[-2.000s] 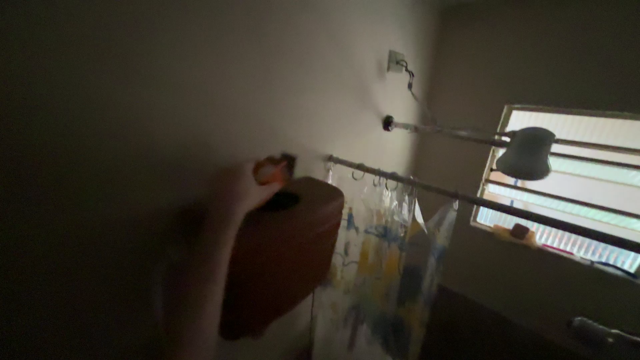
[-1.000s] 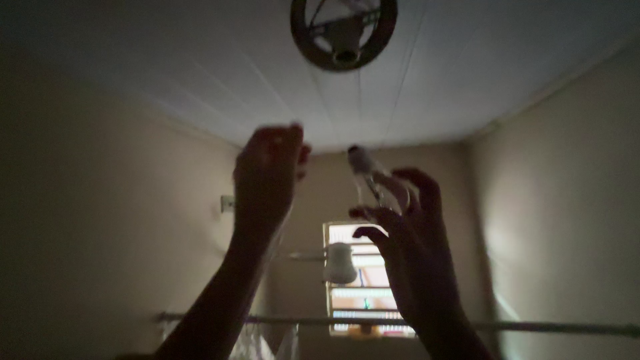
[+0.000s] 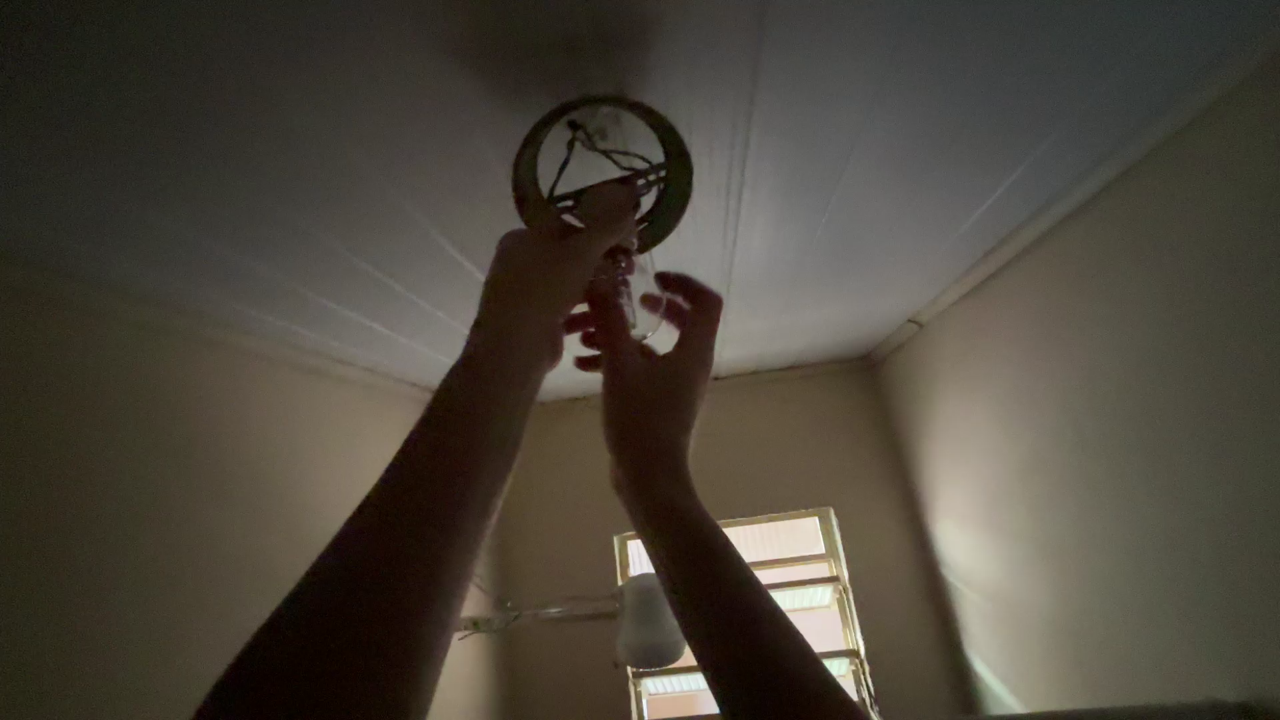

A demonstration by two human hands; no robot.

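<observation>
A round ceiling light fixture (image 3: 678,180), a dark ring with loose wires (image 3: 600,150) inside it, is on the ceiling. My left hand (image 3: 545,275) reaches up to its lower edge, its fingers at the bar and socket area; the fingertips are partly hidden. Just below the fixture, my right hand (image 3: 660,350) has its fingers around a clear glass light bulb (image 3: 648,310). The bulb's upper end is close to the fixture; whether it touches the socket cannot be told in the dim light.
Pale ceiling panels (image 3: 820,180) surround the fixture. Lower down, a white electric shower head (image 3: 650,625) on a pipe (image 3: 570,608) hangs in front of a louvred window (image 3: 790,540). Walls stand on both sides, and a dark rail (image 3: 1130,712) shows at the bottom right.
Both hands have moved up to the ceiling fixture and closer together, my right hand bringing the bulb along. Two seconds ago one hand was at a brown box near the shower curtain. The view has tilted up.
</observation>
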